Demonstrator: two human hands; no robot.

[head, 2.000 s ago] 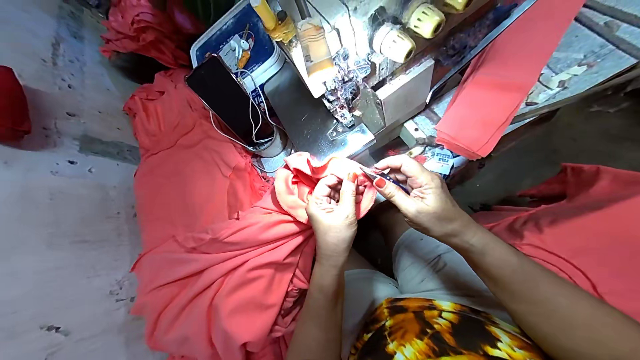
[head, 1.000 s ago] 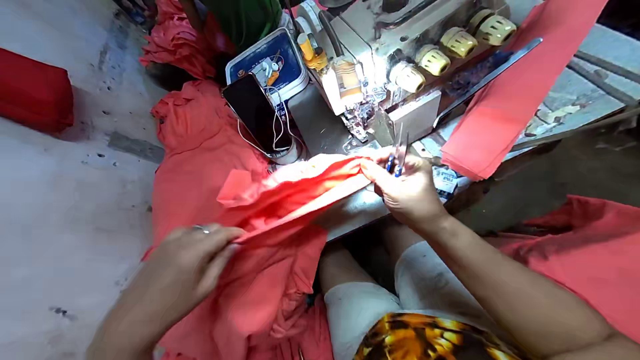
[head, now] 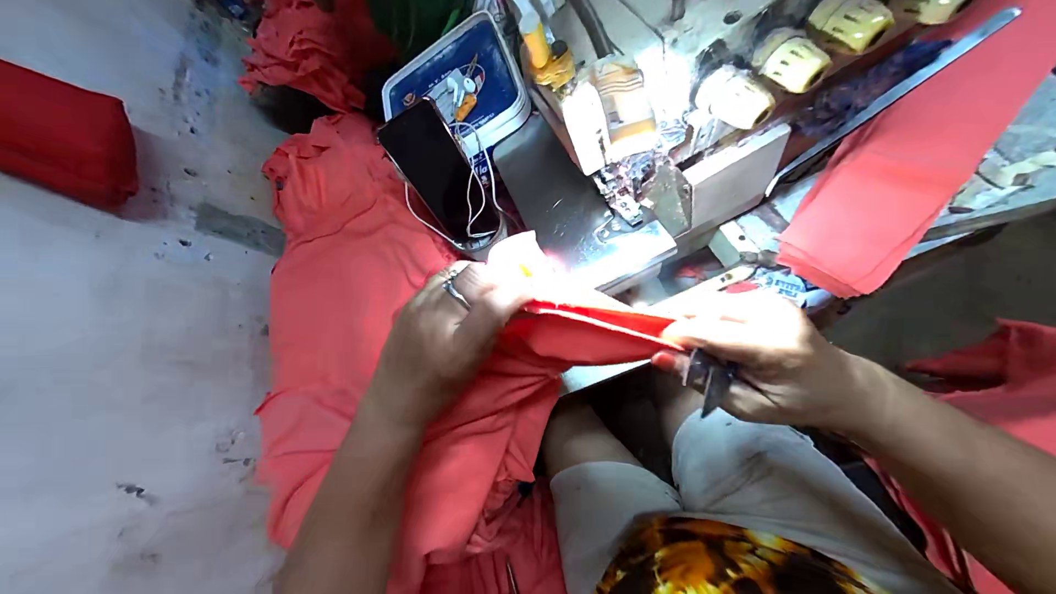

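Note:
Coral fabric is stretched between both hands, its folded edge pinched at each end. My left hand, with a ring on one finger, grips it at the left. My right hand pinches the other end between thumb and finger and also holds small dark thread snips in the palm, blades pointing down. The presser foot area of a sewing machine is just beyond the hands, brightly lit. More of the coral cloth hangs in a heap below and left of my left hand.
A smartphone with white earphones leans by a blue-and-white plastic tub. Yellow tension knobs line the machine. Stacked coral fabric pieces lie at right. A red bundle is at far left, and more coral cloth lies at lower right.
My left hand has moved up and in towards my right hand, still on the fabric. The snips' blades pointed up a second ago and now point down.

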